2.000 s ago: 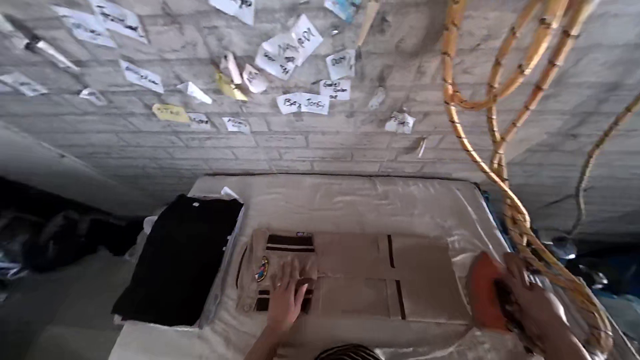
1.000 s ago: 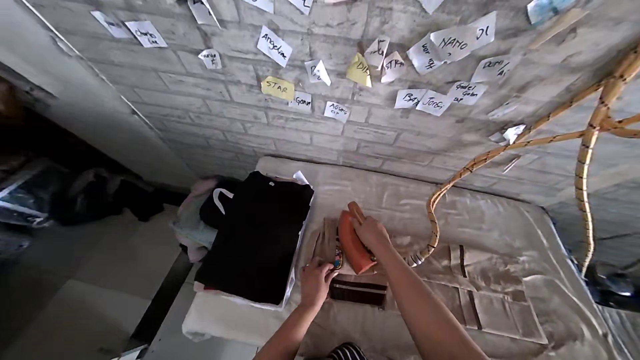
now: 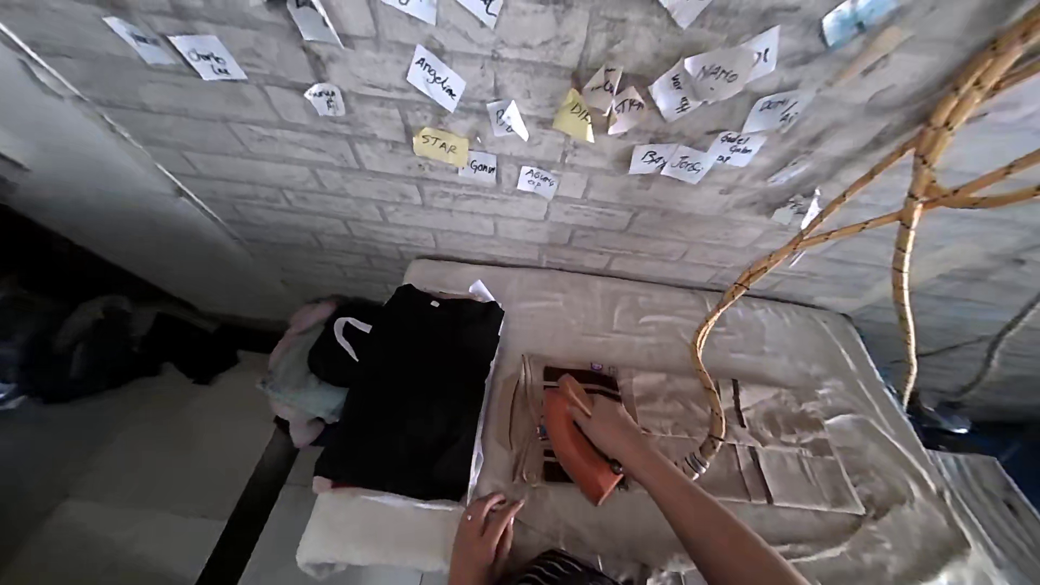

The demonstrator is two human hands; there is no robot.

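My right hand (image 3: 605, 422) grips the handle of an orange clothes iron (image 3: 573, 447), which lies over the dark-striped part of a folded tan garment (image 3: 780, 475). The garment is spread on a padded surface covered in beige cloth (image 3: 642, 325). A cloth-wrapped cord (image 3: 707, 366) runs from near the iron's heel up to the right. My left hand (image 3: 487, 528) rests near the front edge of the padding, left of the iron, its fingers slightly bent and nothing seen in them. Left of the garment lies a stack of folded clothes with a black shirt (image 3: 414, 398) on top.
A brick-patterned wall (image 3: 487, 211) with handwritten paper slips stands behind the padded surface. More clothes (image 3: 305, 374) lie beyond the black stack at the left, and dark bundles (image 3: 89, 341) sit farther left. A wooden board (image 3: 987, 496) is at the right edge.
The iron has moved from the garment's right side to its striped left part. My left hand has left the garment and moved towards the padding's front edge. The view has shifted.
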